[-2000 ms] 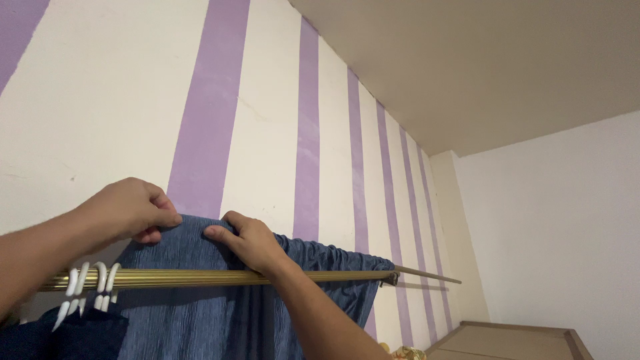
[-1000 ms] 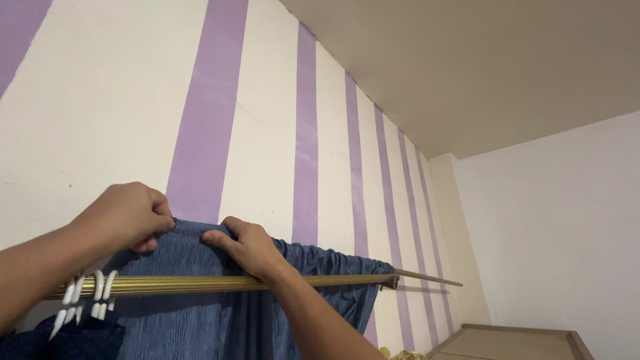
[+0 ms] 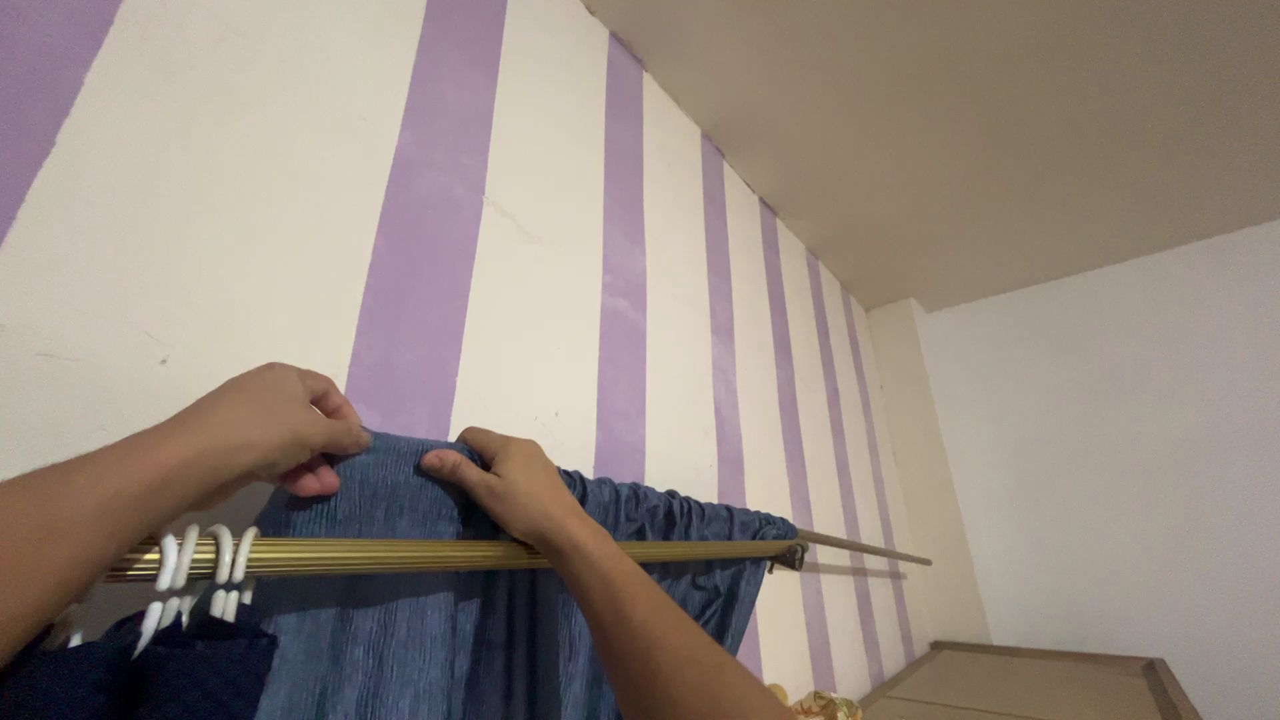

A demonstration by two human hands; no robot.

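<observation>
A blue crinkled curtain [image 3: 400, 500] rises behind a ribbed brass-coloured curtain rod [image 3: 430, 555], its top gathered toward the right. My left hand [image 3: 290, 425] pinches the curtain's upper left corner between thumb and fingers. Over the rod reaches my right hand [image 3: 505, 475], gripping the top edge, thumb on the near side; its other fingers are partly hidden by the cloth. White plastic curtain rings [image 3: 225, 555] hang on the rod at the left, with a dark navy cloth [image 3: 150, 665] below them. A thinner rod [image 3: 865, 548] extends at the right, behind the brass one.
A purple-and-cream striped wall [image 3: 540, 250] stands behind the rods. A dark bracket [image 3: 790, 555] is at the brass rod's right end. At lower right are a brown cabinet top [image 3: 1040, 680] and a patterned item [image 3: 828, 706]. The ceiling [image 3: 950, 130] slopes across the upper right of view.
</observation>
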